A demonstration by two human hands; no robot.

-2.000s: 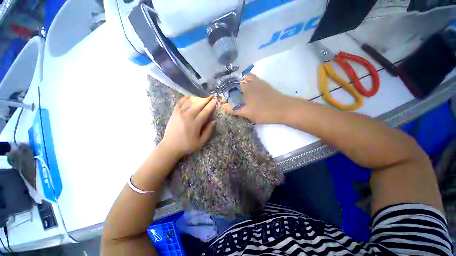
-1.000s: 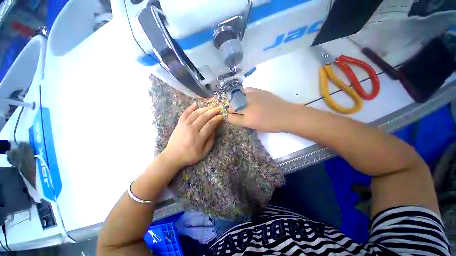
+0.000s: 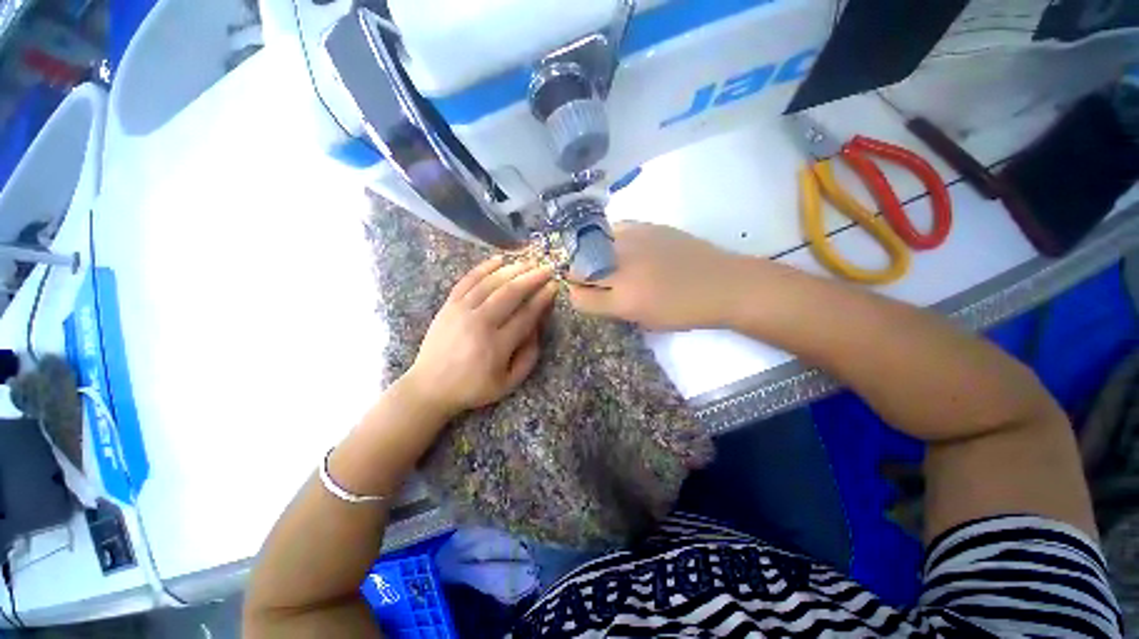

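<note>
A fuzzy grey-brown speckled knit piece [image 3: 562, 424] lies under the white sewing machine head [image 3: 500, 63] and hangs over the table's front edge. My left hand [image 3: 481, 331] lies flat on the knit, fingertips beside the needle area. My right hand [image 3: 643, 277] is at the knit's right edge by the machine foot, its fingertips on the cloth and partly hidden behind the grey knob [image 3: 591, 250]. The knit edge glows yellowish at my fingertips. The needle and presser foot cannot be made out clearly.
Scissors with yellow and red handles [image 3: 862, 212] lie right of the machine, with a dark block-like item [image 3: 1062, 181] beyond them. The white table [image 3: 250, 312] has a ruler-marked front edge. A blue crate [image 3: 410, 602] is below it. A neighbouring machine stands at the left.
Since two seconds ago, both hands have moved slightly toward me, the left fingers remaining on the knit. Over the last second the hands and knit have barely moved.
</note>
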